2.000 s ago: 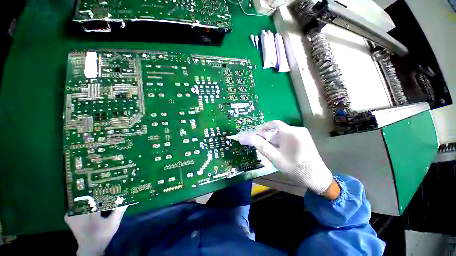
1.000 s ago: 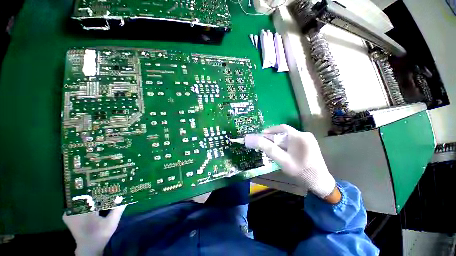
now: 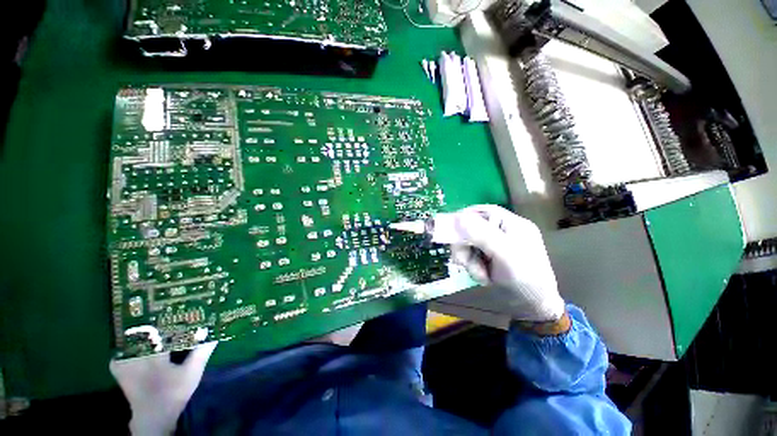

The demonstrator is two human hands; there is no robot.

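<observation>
A large green printed circuit board [image 3: 281, 196] with many silvery solder joints and a white patch near its far left corner lies in front of me. My left hand [image 3: 162, 383], in a white glove, grips its near left corner; the fingers under the board are hidden. My right hand [image 3: 507, 251], also in a white glove, holds a white pen-type applicator [image 3: 411, 227] over the board's right part. The pale tip points left at a cluster of joints. I cannot tell whether it touches.
A second green board [image 3: 273, 19] with a black edge lies on the far side of the green mat [image 3: 60, 196]. Slim white-lilac tubes [image 3: 463, 85] lie right of it. A pale conveyor-like machine [image 3: 596, 255] with dark-silver rows stands at the right.
My right hand has turned slightly, and the applicator now lies flatter, its tip a little farther from me than one second ago. My left hand stays at the corner.
</observation>
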